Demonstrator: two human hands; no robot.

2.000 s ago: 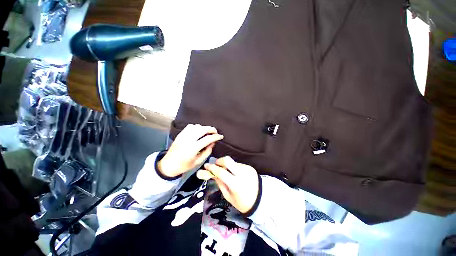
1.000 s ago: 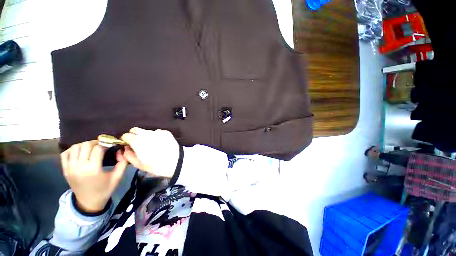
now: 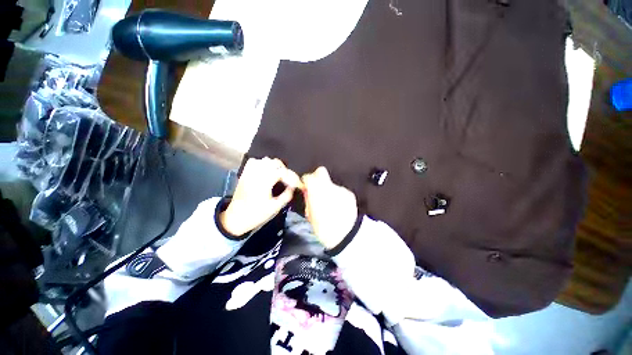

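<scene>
The dark brown waistcoat (image 3: 346,118) lies front up on the table, with a round button (image 3: 418,166) and two black fittings with pale glints on its front. My left hand (image 3: 258,197) is at its lower left edge, with thumb and finger pinched on what looks like the waistcoat's edge. My right hand (image 3: 330,210) is curled beside it, the fingertips of both hands meeting. Dark material shows between the hands. Any small tool in my right hand is hidden.
A teal hair dryer (image 3: 181,36) lies upper left, its black cord running down the left side. Pale sheets (image 3: 222,97) show beyond the armholes. Bagged clothes (image 3: 76,145) are at the left. A blue object (image 3: 621,95) sits at the right on the wood-grain table (image 3: 601,229).
The view swung right and came back, and the hair dryer is fully in view again. A second ago a yellowish thing showed between my hands; it no longer shows. My fingertips now meet.
</scene>
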